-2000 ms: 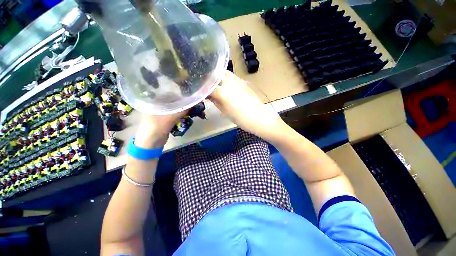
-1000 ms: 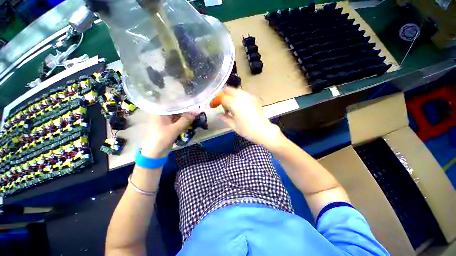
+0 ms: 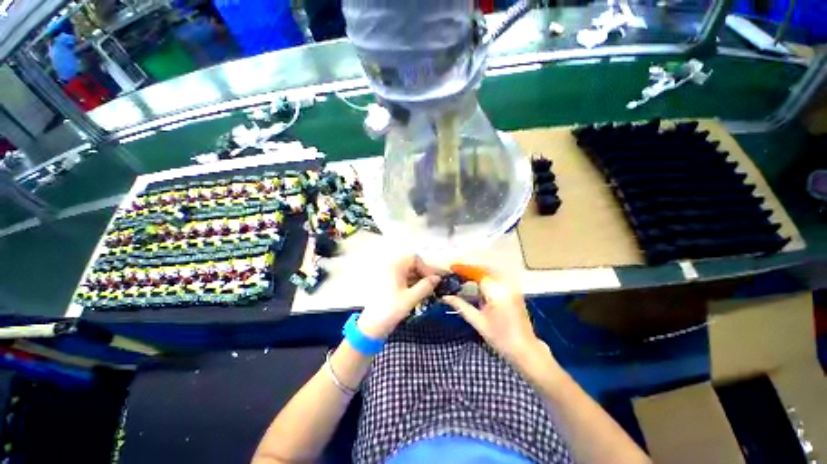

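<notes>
My left hand [image 3: 399, 294], with a blue wristband [image 3: 363, 335], is closed on a small black housing [image 3: 449, 285] above the lap at the bench edge. A small circuit board, partly hidden by the fingers, hangs at its lower left. My right hand [image 3: 497, 310] meets the left at the housing. It holds a tool with an orange grip [image 3: 470, 271]; the tool's tip cannot be seen. The right thumb and fingers are also close around the housing. The clear fume hood [image 3: 449, 195] hangs just beyond the hands and does not cover them.
Rows of circuit boards [image 3: 190, 240] lie on a black sheet at left, beside a loose pile [image 3: 337, 201]. Rows of black housings [image 3: 680, 190] lie on cardboard [image 3: 567, 245] at right, with a short row [image 3: 545, 186] nearer. An open carton [image 3: 676, 421] stands at lower right.
The view has tilted up, showing more conveyor and people's blue clothing beyond. My hands have come out from the hood's rim and together around the housing. The orange grip remains in my right hand.
</notes>
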